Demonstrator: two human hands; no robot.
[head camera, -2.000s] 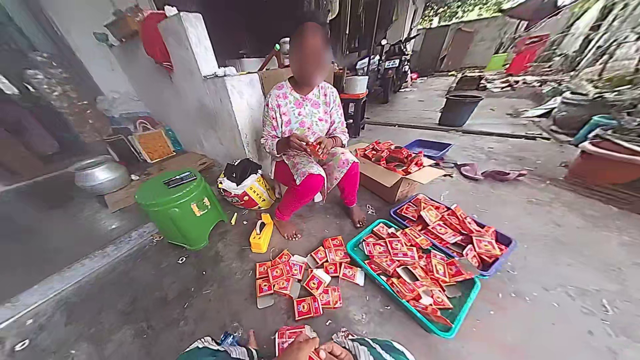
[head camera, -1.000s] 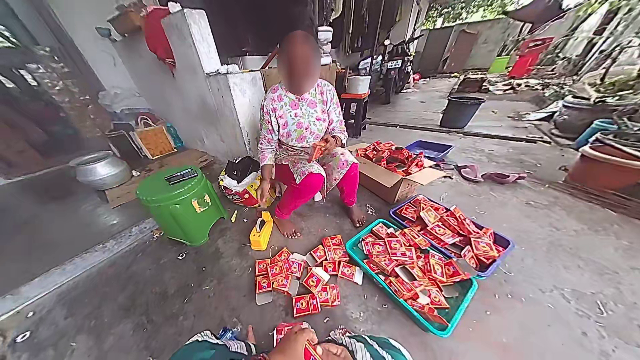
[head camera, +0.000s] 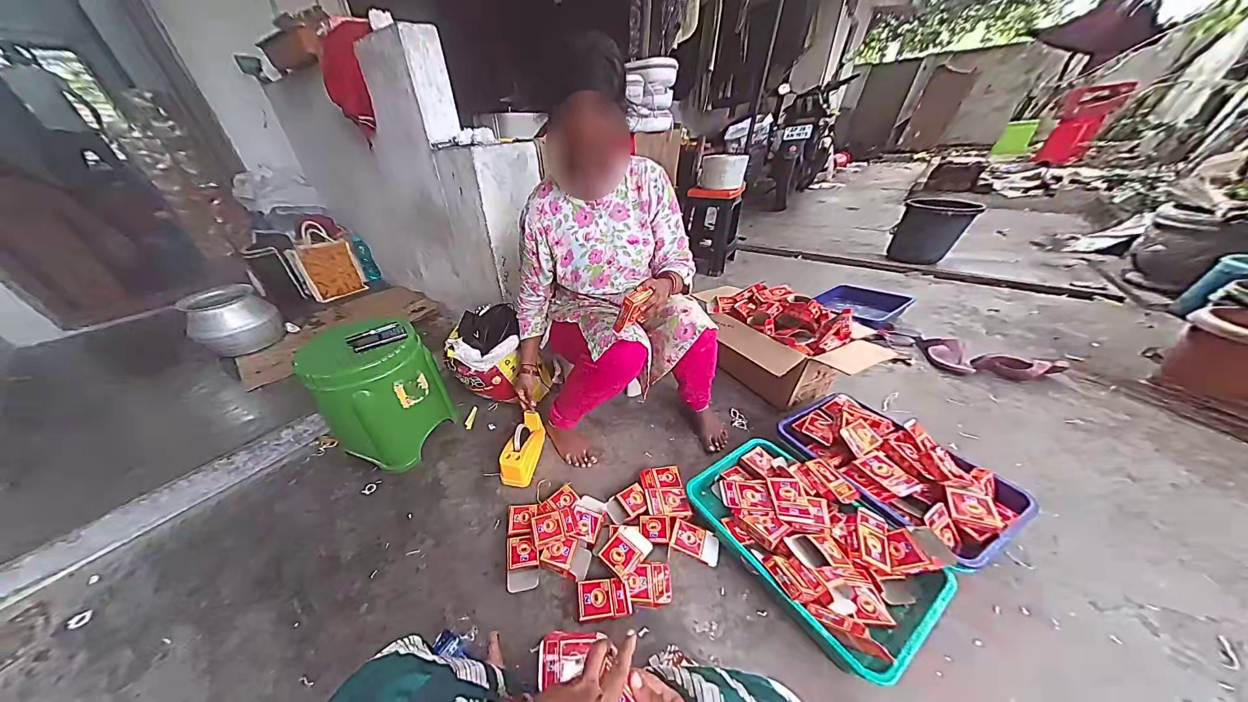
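Observation:
At the bottom edge, my left hand (head camera: 591, 680) and my right hand (head camera: 651, 685) are close together, partly cut off by the frame. A bit of red shows between them, but what they hold is unclear. A red printed carton (head camera: 564, 655) lies just behind my left hand. Several small red cardboard boxes (head camera: 603, 598), some with flaps open, lie on the floor in front. To the right, a green plastic tray (head camera: 934, 612) and a blue tray (head camera: 1014, 499) hold many more. Opposite sits a person (head camera: 603, 234) with a red box (head camera: 633, 308) in one hand; the other touches a yellow tape dispenser (head camera: 522, 452).
A green stool (head camera: 375, 390) with a dark object on top stands at left, beside a filled bag (head camera: 485, 366). An open cardboard carton (head camera: 780, 375) of red pieces stands behind the trays, near an empty blue tray (head camera: 864, 303). Slippers (head camera: 1014, 367) lie beyond.
The other person's hand has gone down from the lap to the yellow tape dispenser, while the other hand keeps a red box. My hands stay together at the bottom edge.

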